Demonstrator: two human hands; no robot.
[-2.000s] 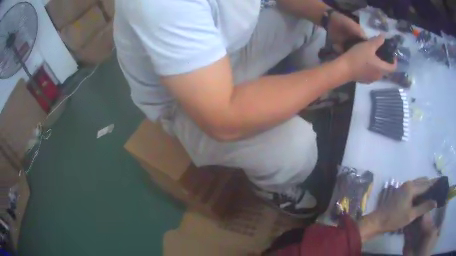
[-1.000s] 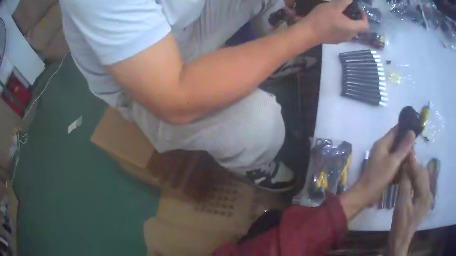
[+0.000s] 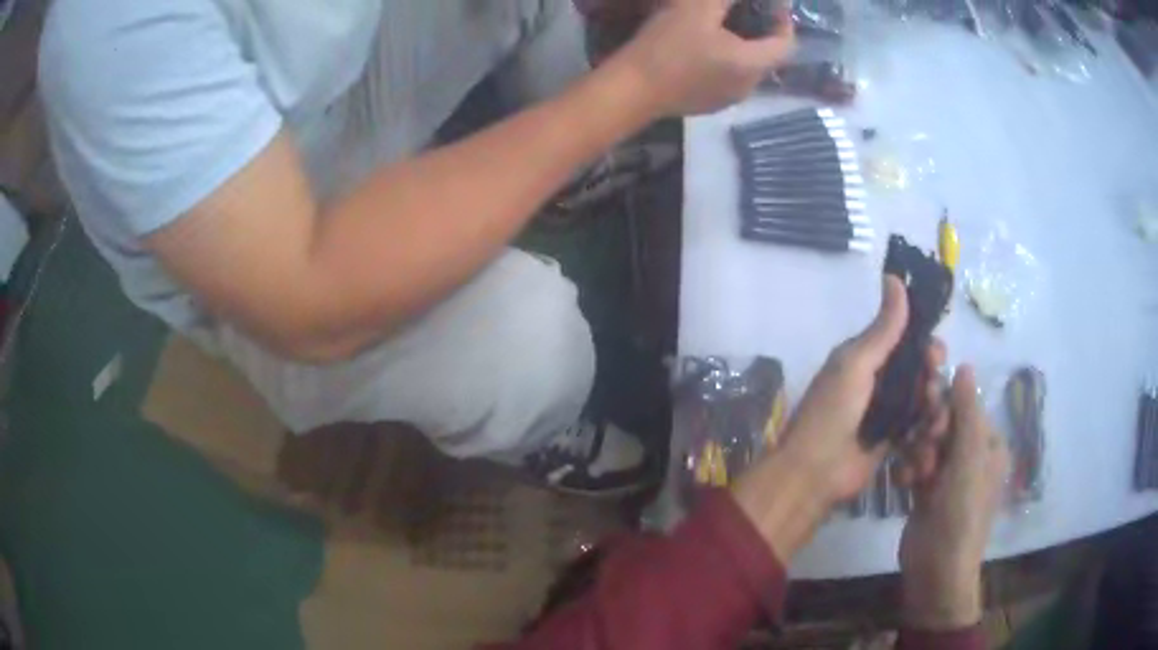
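Note:
My left hand [image 3: 838, 413] holds a black cable bundle [image 3: 904, 337] upright above the white table [image 3: 787, 305]. A yellow plug [image 3: 947, 244] sticks out at its top. My right hand [image 3: 952, 489] is against the bundle's lower right side, fingers raised and partly behind it; whether it grips the bundle is unclear. Black rods with silver-white tips [image 3: 800, 180] lie side by side beyond my hands. More rods [image 3: 889, 489] lie under my hands, mostly hidden. A bagged cable set [image 3: 726, 419] with yellow bits lies left of my left hand.
A seated neighbour [image 3: 419, 241] in a light blue shirt holds a dark item at the upper left. Small clear bags [image 3: 991, 292] lie mid-table. Another bagged cable [image 3: 1024, 432] and more rods [image 3: 1147, 438] are at right. Bagged dark parts line the far side. Cardboard [image 3: 432, 546] is on the green floor.
The view has shifted right, so the neighbour and rods appear further left. My hands have brought the cable bundle upright, its yellow plug pointing up.

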